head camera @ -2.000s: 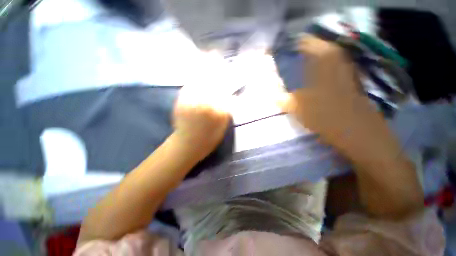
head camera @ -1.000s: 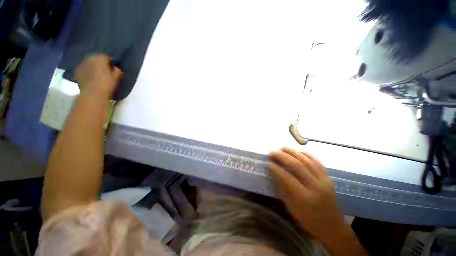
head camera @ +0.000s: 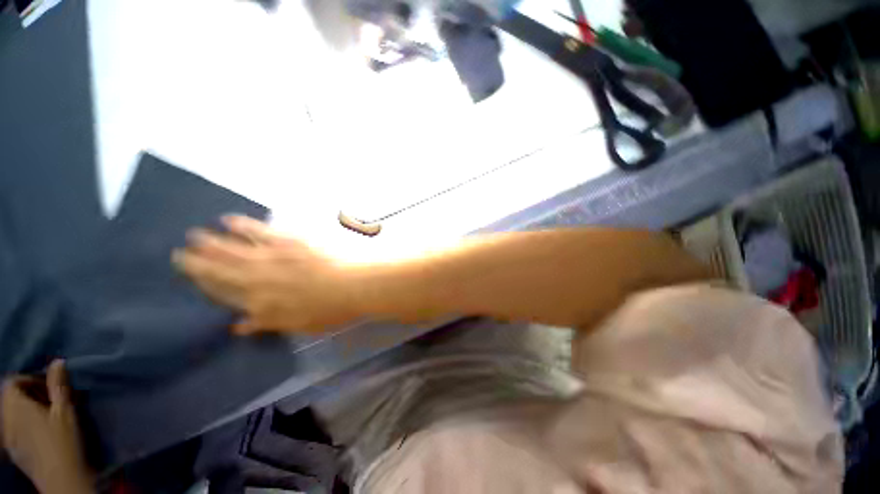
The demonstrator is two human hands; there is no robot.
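Observation:
A large dark grey fabric panel [head camera: 145, 280] lies over the left part of the white machine table and over its front edge. My right hand [head camera: 275, 275] reaches across from the right, palm down, with its fingers spread on the panel; it is slightly blurred. My left hand [head camera: 43, 425] is at the lower left edge, partly cut off, its curled fingers gripping the panel's near left border. The brightly lit needle area [head camera: 400, 48] is at the top, with a blurred grey attachment [head camera: 475, 60] beside it.
Black-handled shears [head camera: 603, 82] lie at the upper right, beside a green handle [head camera: 637, 50] and a black flat rectangle [head camera: 709, 58]. The ruler-marked table edge [head camera: 675, 172] runs diagonally. A cream basket [head camera: 835, 222] holds white and red scraps. Grey cloth [head camera: 275, 453] is below the table.
The view has swung right, bringing the shears and basket in. My right hand has moved from the table edge onto the grey panel, which now spreads nearer. My left hand is now lower left.

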